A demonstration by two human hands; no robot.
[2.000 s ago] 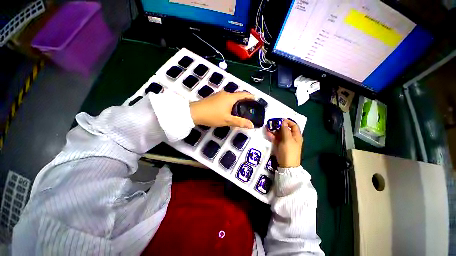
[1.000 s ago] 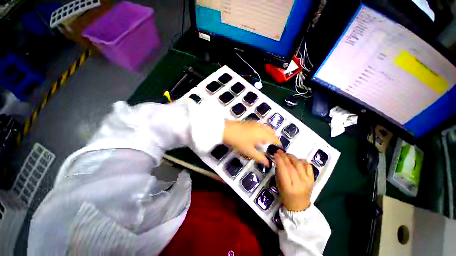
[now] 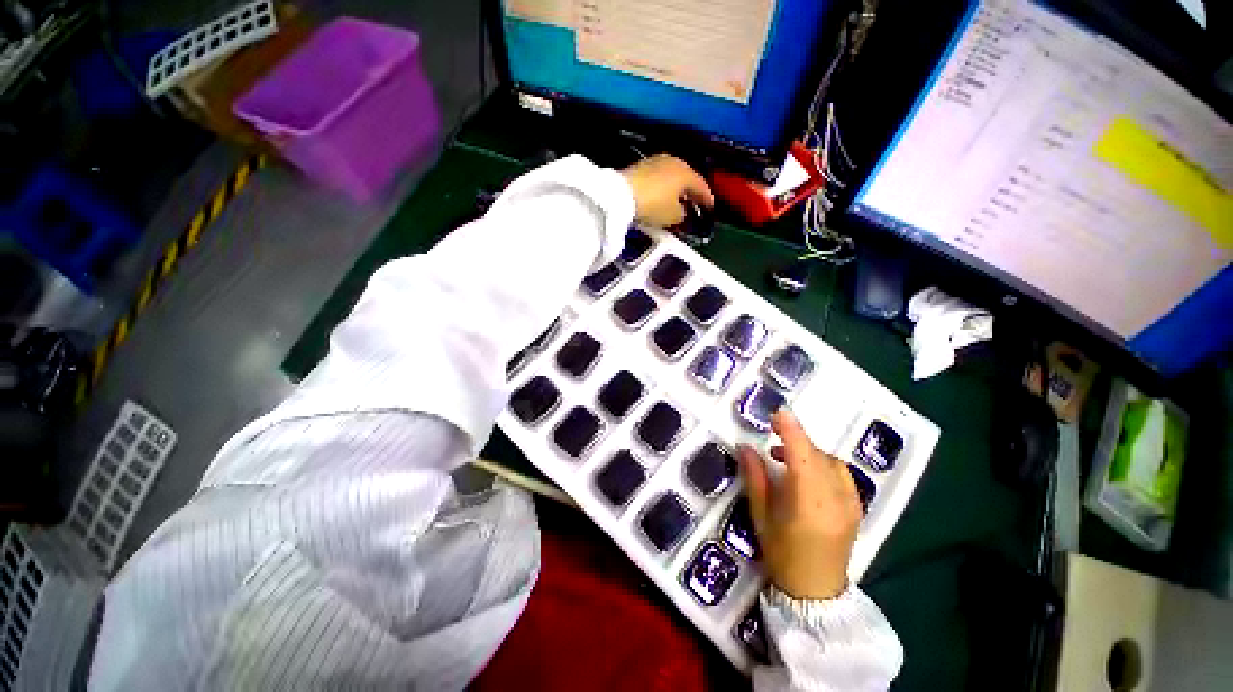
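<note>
The white tray (image 3: 830, 393) lies tilted across the bench with rows of black rounded-square watch bodies (image 3: 659, 426) in its pockets. My left hand (image 3: 665, 192) is past the tray's far edge, below the left monitor. A small dark object shows at its fingertips; whether it is gripped cannot be told. My right hand (image 3: 809, 511) is over the tray's right part, thumb and fingers apart, with nothing visible between them. It covers some pockets. A bare stretch of tray shows above it.
The left monitor (image 3: 669, 47) and right monitor (image 3: 1034, 149) stand behind. A red item (image 3: 768, 193) and cables lie between them. A crumpled tissue (image 3: 936, 329), clear box with green-white packet (image 3: 1144, 453) and pale board (image 3: 1098, 622) are on the right. A purple crate (image 3: 345, 102) is left.
My left hand has moved from over the tray to beyond its far edge. My right hand stays over the right part, its fingers now apart. The black object held earlier in my left palm no longer shows.
</note>
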